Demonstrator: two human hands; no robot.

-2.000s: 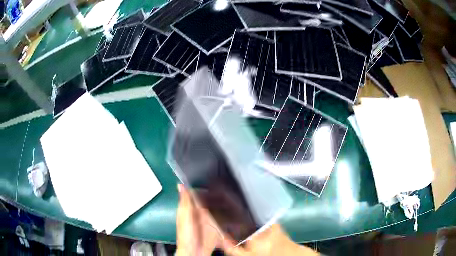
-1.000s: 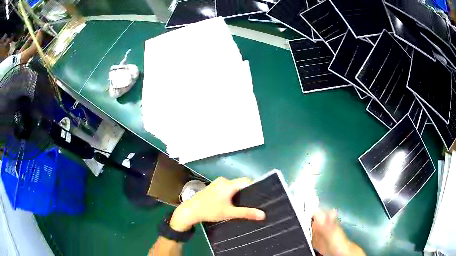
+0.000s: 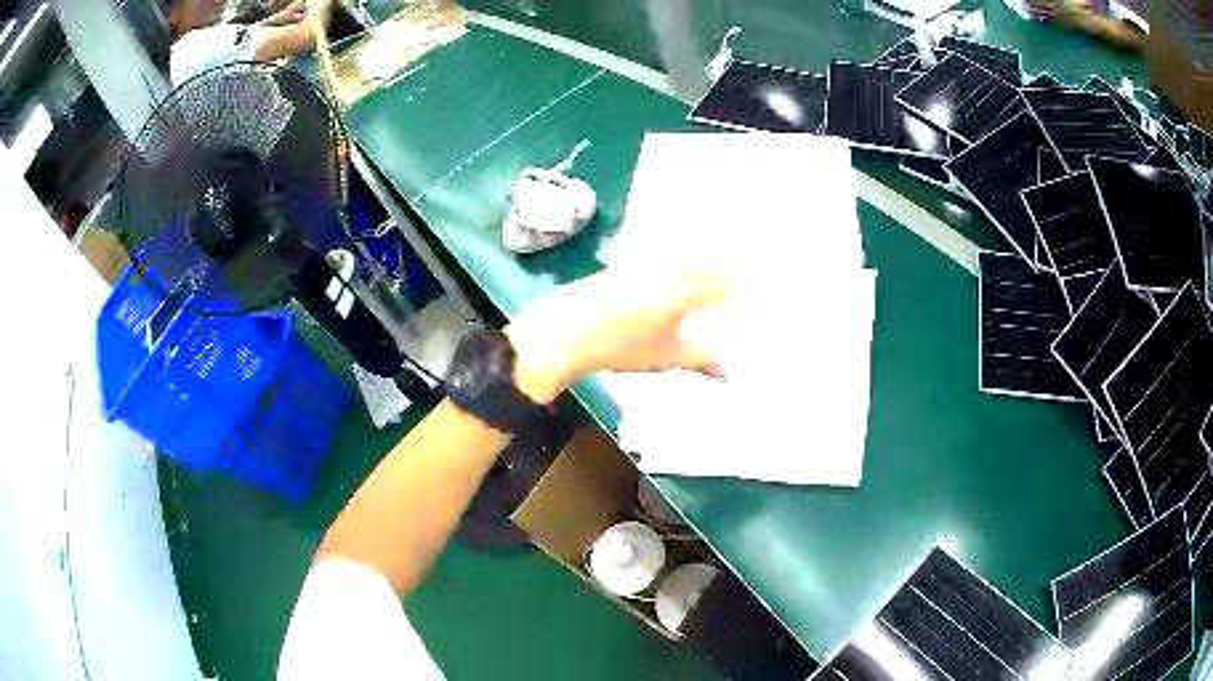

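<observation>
My left hand, with a black band on the wrist, lies over the stack of white protective sheets in the middle. Its fingertips are washed out against the white, so I cannot tell whether they pinch a sheet. A black solar panel with thin pale lines is at the bottom edge, partly cut off. My right hand is out of the picture.
Loose panels are heaped at right. A whitish lump sits left of the sheets. A fan, blue crate and open carton with white rolls stand left of the bench. People's arms show at the top.
The view has turned left. My left hand has let go of the black panel and moved onto the white sheets. My right hand has gone out of the picture.
</observation>
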